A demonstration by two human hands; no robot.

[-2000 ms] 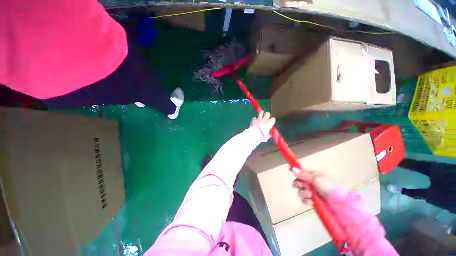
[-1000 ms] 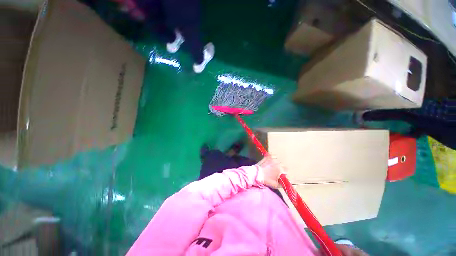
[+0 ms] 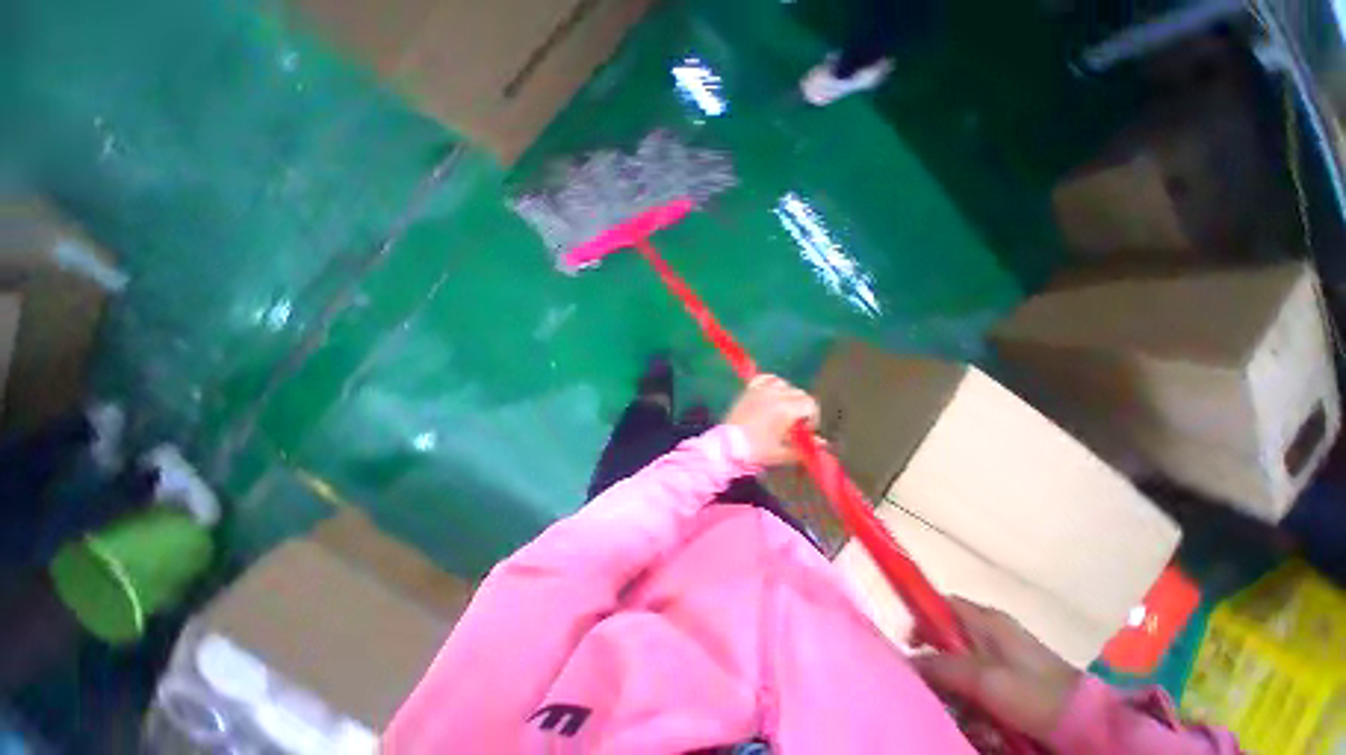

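Note:
The mop's grey-white yarn head point(image 3: 627, 185) lies spread on the wet green floor point(image 3: 502, 332), on its pink-red bar. The long red handle point(image 3: 701, 313) runs from the bar back towards my right side. My left hand point(image 3: 774, 421) is closed around the handle at its middle, in front of my body. My right hand point(image 3: 996, 671) is closed around the thicker-looking near part of the handle at the lower right; it is darker and slightly blurred.
A closed carton point(image 3: 1019, 509) stands close at my right, with more cartons point(image 3: 1181, 369) beyond. A red stool point(image 3: 1154, 623) and yellow crate point(image 3: 1277, 664) are at lower right. A carton point(image 3: 458, 59) is ahead. A green pail point(image 3: 133, 572) and carton point(image 3: 332, 620) are left. A person's shoe point(image 3: 846, 80) shows ahead.
The view has turned left. The mop head has moved across the floor to the left, away from the person's feet. The green pail has come into view. Both hands remain on the handle.

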